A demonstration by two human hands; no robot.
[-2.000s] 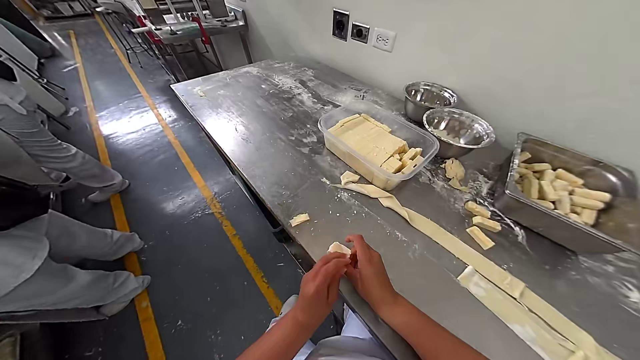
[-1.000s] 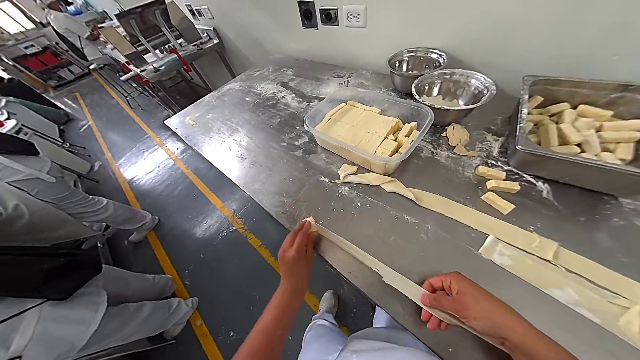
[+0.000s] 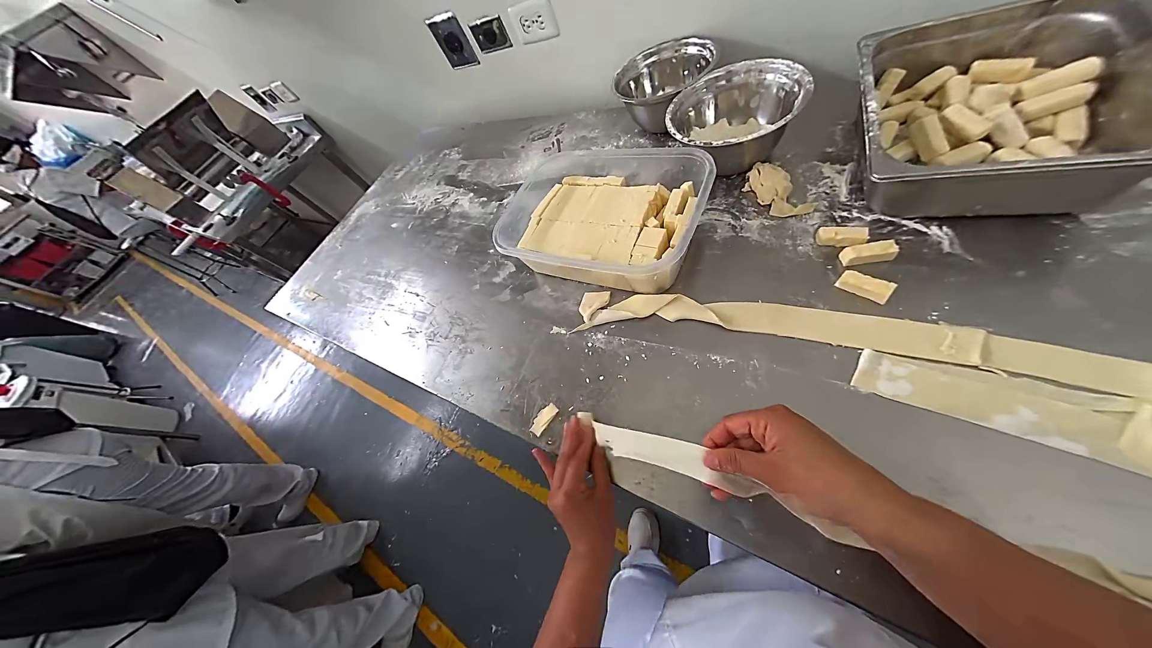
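My right hand [image 3: 765, 454] pinches a long thin strip of dough [image 3: 661, 450] at the table's near edge. My left hand [image 3: 576, 477] lies with its fingers stretched along the strip's left end; a pale piece shows at the fingertips, mostly hidden. A small dough scrap [image 3: 544, 419] sits just left of that hand. Beyond, another dough strip [image 3: 810, 326], twisted at its left end, runs across the table, and a wider floured strip [image 3: 972, 400] lies in front of it. A plastic tub [image 3: 598, 274] holds cut pale cheese-like blocks [image 3: 594, 219]. Several loose sticks [image 3: 867, 252] rest to its right.
Two steel bowls [image 3: 657, 85] [image 3: 778, 112] stand near the wall, the nearer with flour-like contents. A deep steel pan [image 3: 999, 191] of pale sticks is at the right. Crumpled dough [image 3: 768, 184] lies before the bowls. People in light trousers [image 3: 297, 558] are at the left, beyond the table edge.
Two seconds ago my hands were together around a small piece. They then moved apart with a stretched strip between them; now my right hand holds it closer to my left. The view has turned.
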